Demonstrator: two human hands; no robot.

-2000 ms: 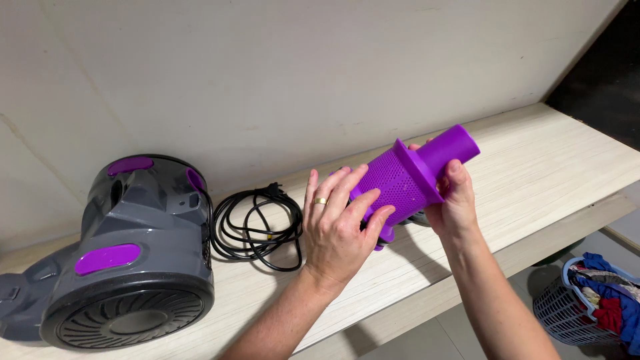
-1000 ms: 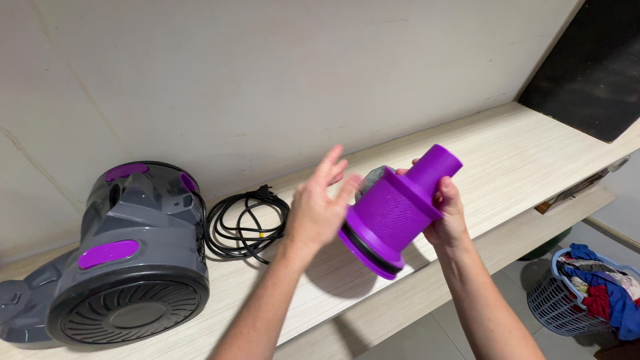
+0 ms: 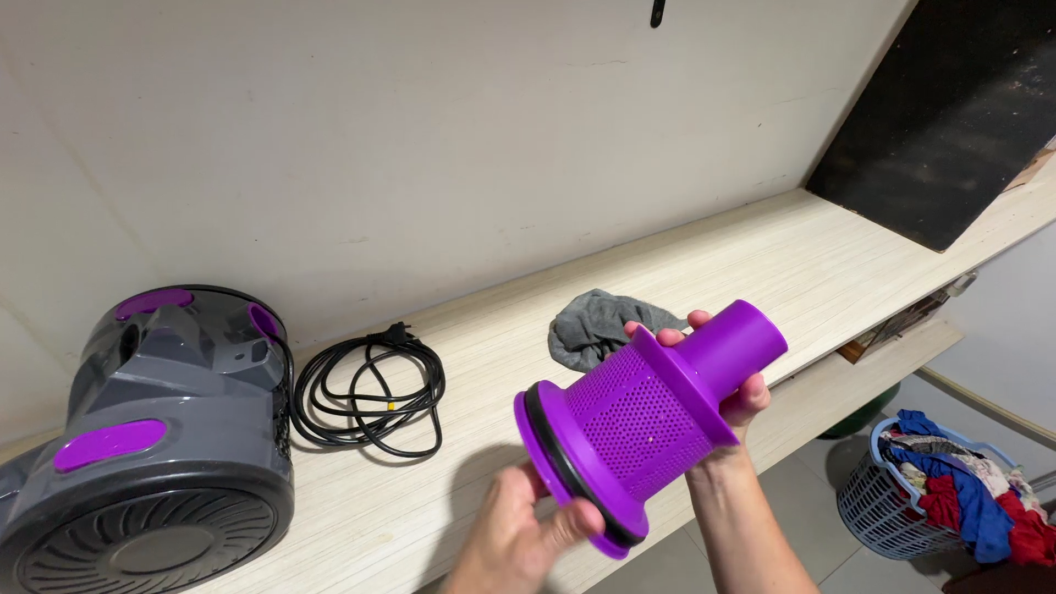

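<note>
A purple perforated plastic vacuum cleaner filter housing [image 3: 648, 417] is held tilted above the shelf, its narrow tube pointing up and right. My right hand [image 3: 734, 412] grips it around the tube and upper flange. At the lower end, which carries a black rubber ring, my left hand [image 3: 536, 528] has its thumb and fingers on the rim. Behind the housing a crumpled grey cloth [image 3: 598, 322] lies on the shelf, partly hidden. A coiled black power cord [image 3: 371, 404] with its plug rests left of the hands, beside the grey and purple canister vacuum cleaner body [image 3: 181, 421].
The pale wood-look shelf [image 3: 742, 247] runs along the wall. A black panel [image 3: 932, 115] leans at its right end. Below, on the tiled floor, stands a blue plastic laundry basket [image 3: 883, 511] full of clothes. A lower shelf [image 3: 916, 351] juts out beneath.
My left hand has come off the housing's side, then moved down to its ringed end. The housing has turned so its perforated side and black ring show. More of the grey cloth is visible.
</note>
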